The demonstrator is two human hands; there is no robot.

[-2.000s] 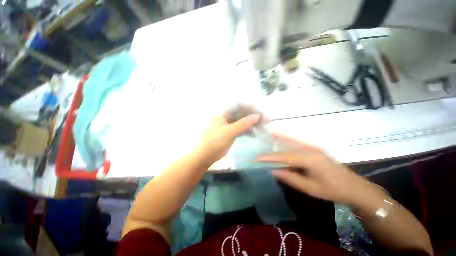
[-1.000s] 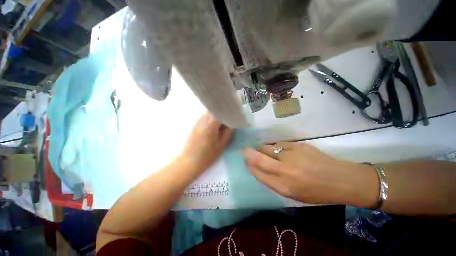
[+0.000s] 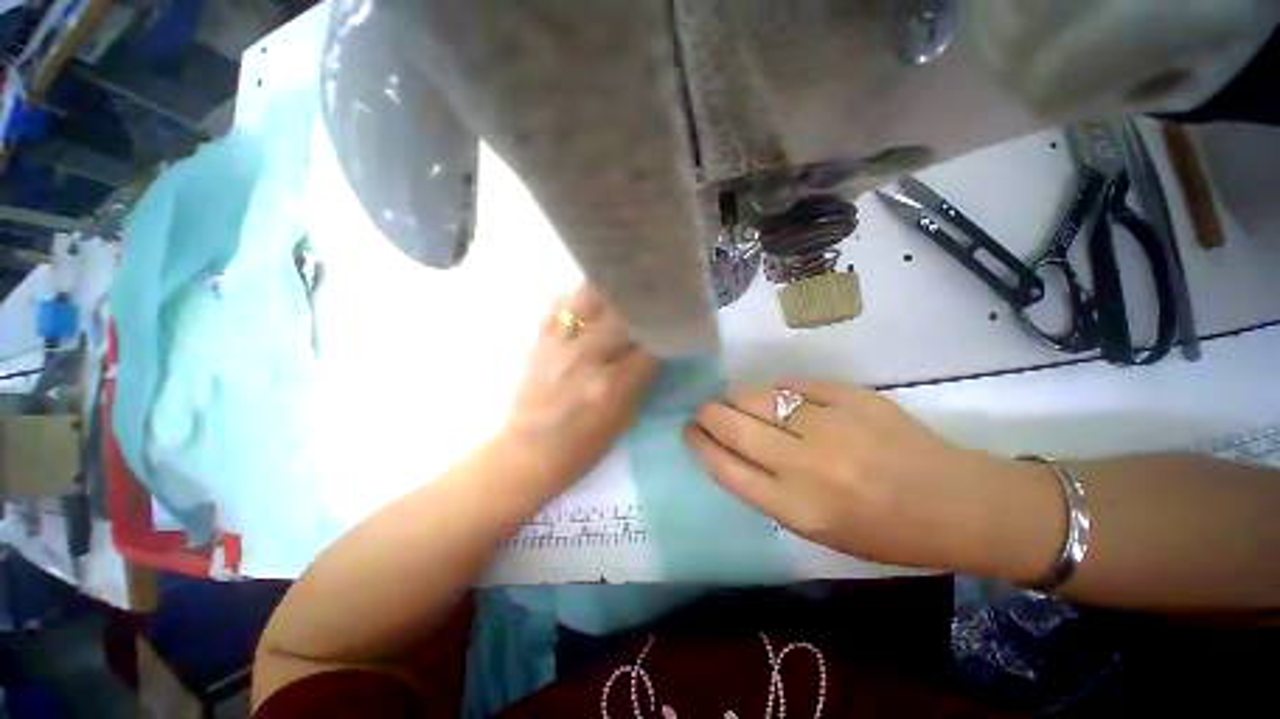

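A pale aqua fabric strip (image 3: 702,492) lies on the white table, running from under the sewing machine head (image 3: 604,155) towards me and over the front edge. My left hand (image 3: 583,379) is on the strip's left side near the machine, its fingertips partly hidden by the head. My right hand (image 3: 828,457) lies on the strip's right edge, fingers bent and touching the fabric. The needle area is mostly hidden behind the head. A tan ribbed block (image 3: 820,299) is to the right of the presser foot area.
Thread snips (image 3: 969,242), black-handled shears (image 3: 1109,260) and a brown-handled tool (image 3: 1193,183) lie at the right. An aqua fabric heap (image 3: 197,379) and a red basket (image 3: 176,558) are at the left. A measuring scale (image 3: 583,527) runs along the front edge. Aqua fabric hangs below the table.
Since two seconds ago, my hands and the strip have gone from the front edge to under the machine head. In the last second the hands have moved little; the view has shifted slightly.
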